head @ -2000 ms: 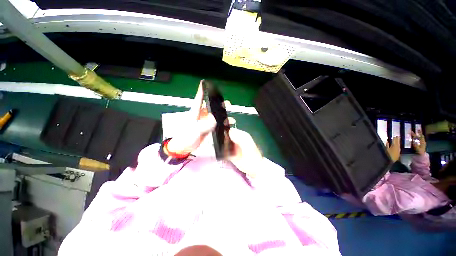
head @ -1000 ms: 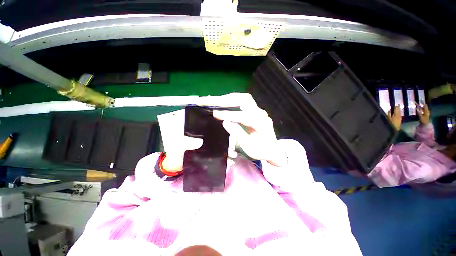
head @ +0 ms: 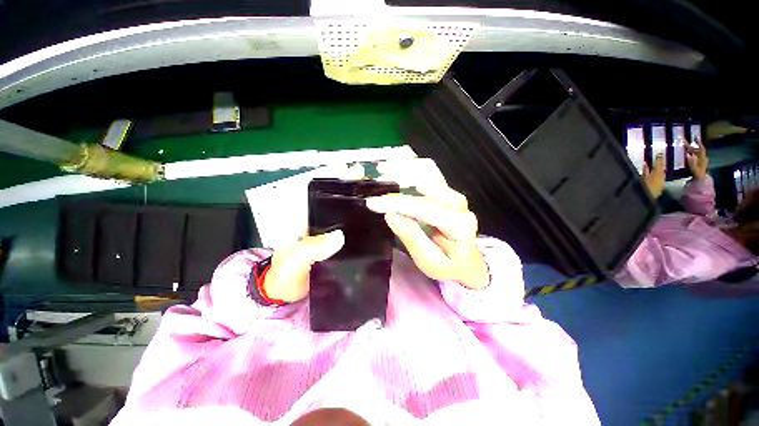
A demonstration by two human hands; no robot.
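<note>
A glossy black display panel (head: 350, 274) is upright in the picture's middle, its face towards me. My left hand (head: 296, 265), with a red band at the wrist, holds its left side, the thumb on the face and the other fingers hidden behind. My right hand (head: 437, 229) is at the panel's top right, its fingertips at the upper edge. Whether it grips the panel or something thin there, I cannot tell. White sheets (head: 270, 210) lie behind the panel.
A slotted black foam tray (head: 158, 245) lies at left. Stacked black trays (head: 574, 175) stand tilted at right, with glossy panels in upper pockets. A perforated yellowish plate (head: 391, 54) hangs from the shelf edge. Small parts (head: 225, 113) lie near the green belt. Another person's hands (head: 655, 176) are at far right.
The panel was seen edge-on and blurred two seconds ago; its face has since turned towards me. My right hand's fingers have shifted along its upper right. The surroundings have shifted slightly in view.
</note>
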